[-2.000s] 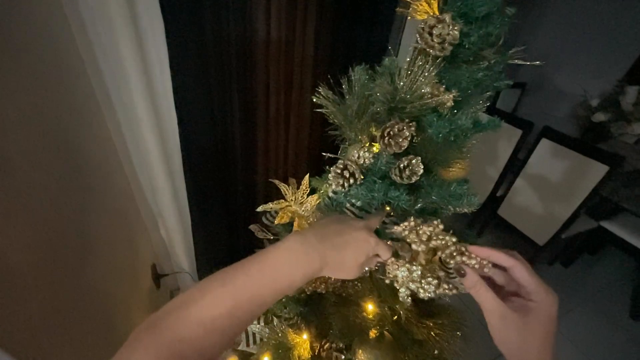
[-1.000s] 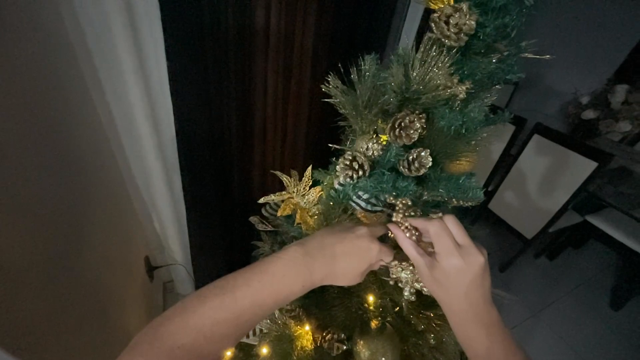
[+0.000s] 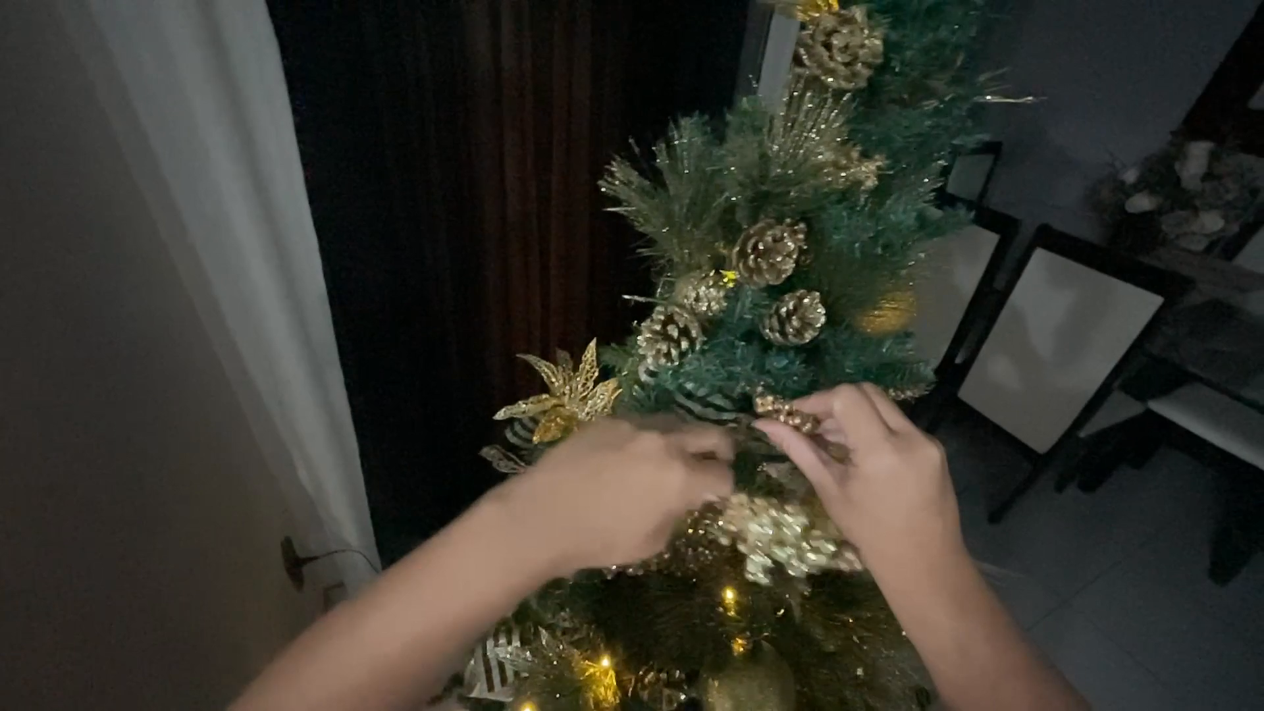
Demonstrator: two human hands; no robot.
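A green Christmas tree [image 3: 790, 365] fills the middle of the view, hung with several gold-tipped pine cones [image 3: 770, 253]. My right hand [image 3: 879, 464] pinches a gold beaded sprig [image 3: 787, 415] between thumb and fingers at the tree's front. Just left of it, my left hand [image 3: 632, 489] is blurred against the branches; its fingertips are partly hidden, so what they hold cannot be told. A shiny gold berry cluster [image 3: 785, 538] lies between and below the hands. Above my left wrist is a gold glitter poinsettia [image 3: 563, 400]. Small lit bulbs [image 3: 730, 595] glow lower down.
Behind the tree hangs a dark curtain [image 3: 474, 247], with a white curtain [image 3: 237, 197] to its left. Chairs with pale backs [image 3: 1062, 346] stand at the right, near a floral arrangement [image 3: 1185, 193]. A wall fixture with a cord [image 3: 293, 563] is at lower left.
My right hand first held a large gold beaded cluster out to the right; it moved in to the branches beside my left hand, and now pinches a small beaded part slightly apart from it.
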